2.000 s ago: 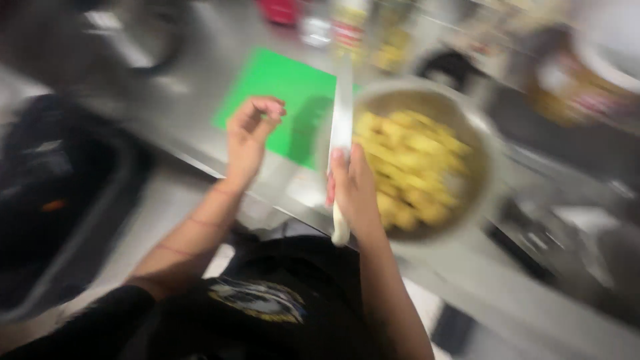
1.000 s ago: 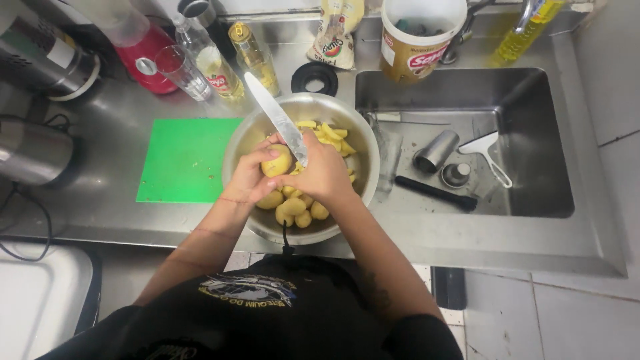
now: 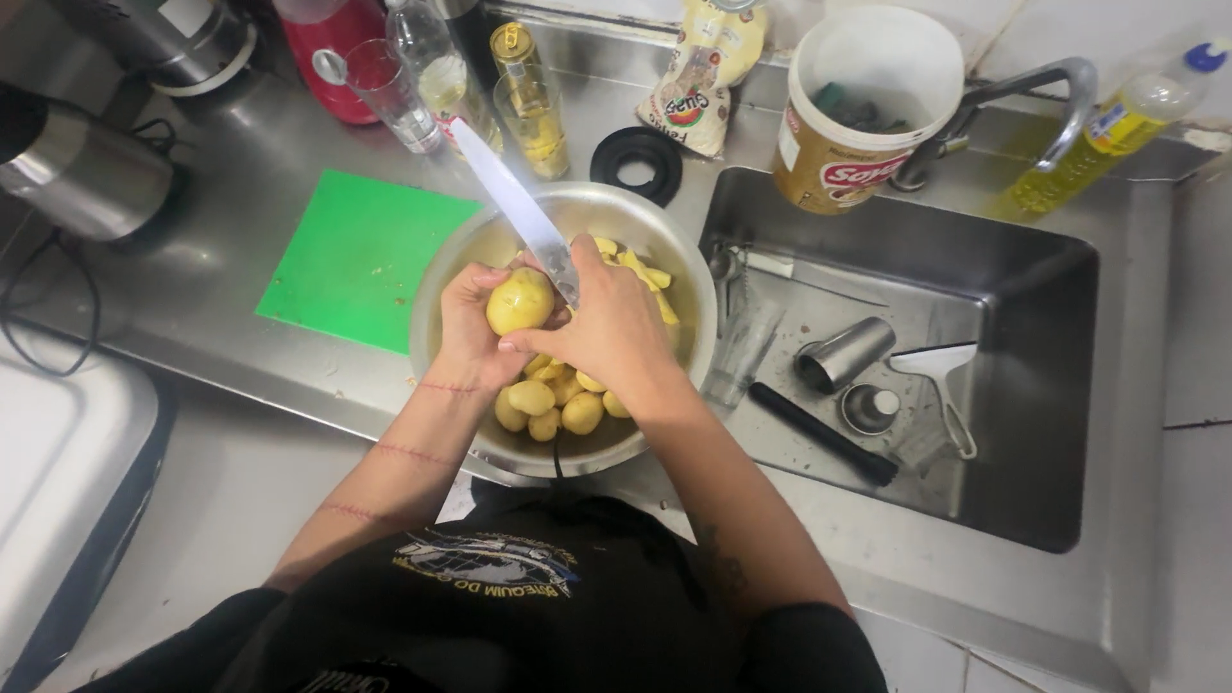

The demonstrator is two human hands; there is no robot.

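Note:
Over a wide metal bowl point(image 3: 688, 279), my left hand point(image 3: 472, 332) holds a yellow, peeled-looking potato point(image 3: 521, 301). My right hand point(image 3: 616, 322) grips a broad-bladed kitchen knife point(image 3: 520, 207), its blade pointing up and left beside the potato; the handle is hidden by the hand. My right thumb reaches toward the potato's lower side. Beneath my hands, several whole potatoes point(image 3: 582, 413) lie in the near part of the bowl, and cut potato pieces point(image 3: 643, 269) lie at its far right. A green cutting board point(image 3: 361, 255) lies left of the bowl, partly behind its rim.
The steel sink point(image 3: 1039, 385) at right holds a metal cup point(image 3: 847, 354), a black rod-like utensil point(image 3: 823, 433) and a white squeegee-like tool point(image 3: 938, 361). Behind stand glasses point(image 3: 390, 96), bottles, a plastic bucket point(image 3: 837, 144) and a black ring point(image 3: 636, 166). A faucet point(image 3: 1064, 106) overhangs the sink's back edge.
Two seconds ago my left hand was empty near the green board; by one second ago it held a potato over the bowl. The knife stays in my right hand. The view has shifted strongly.

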